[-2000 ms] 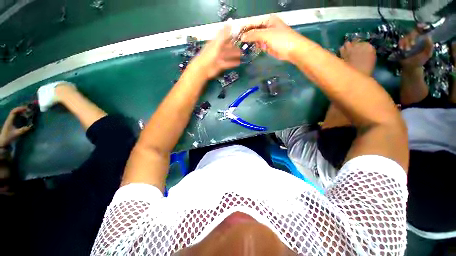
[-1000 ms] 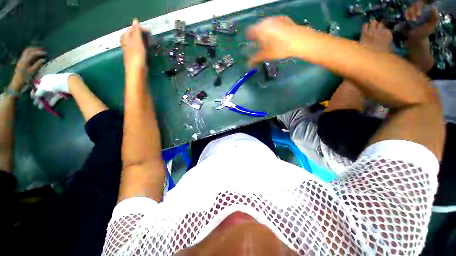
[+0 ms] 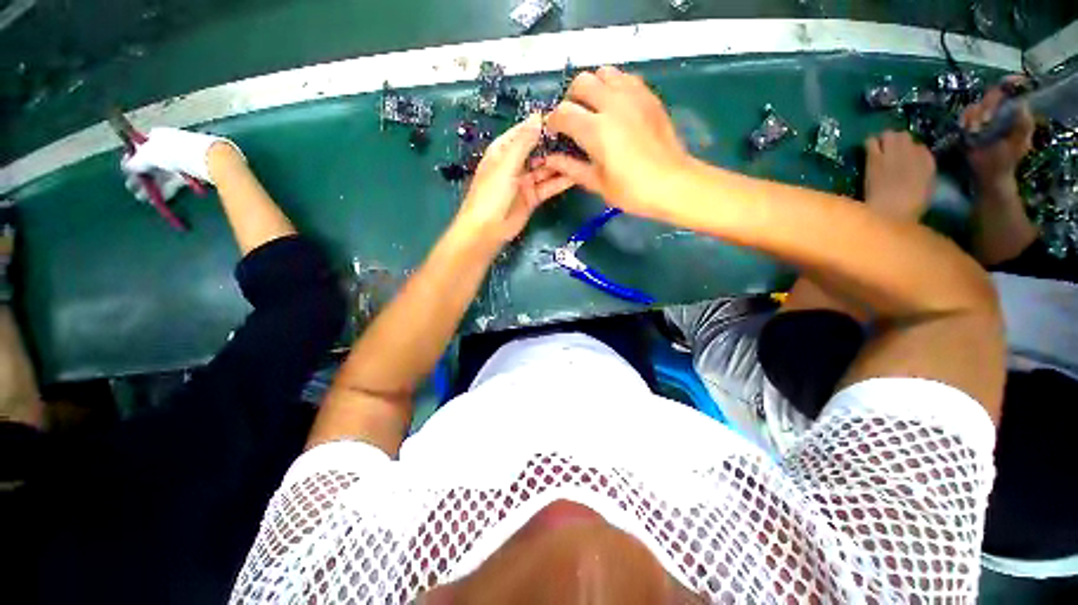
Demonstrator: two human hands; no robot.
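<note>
My left hand and my right hand meet in front of me near the pale rail. Their fingers close around a small dark circuit board, mostly hidden by the fingers. Diagonal cutters with blue handles lie open on the green bench just below my hands. Several grey, speckled circuit boards lie left of and behind my hands, close to the rail.
The pale rail curves behind the bench. Two boards lie right of my hands. At left, a neighbour's white-gloved hand holds a red-handled tool. At right, another worker's hands are by a heap of boards.
My left hand has come back from the rail at left and my right hand has closed in beside it, now together around the board. The view has shifted. The cutters still lie open.
</note>
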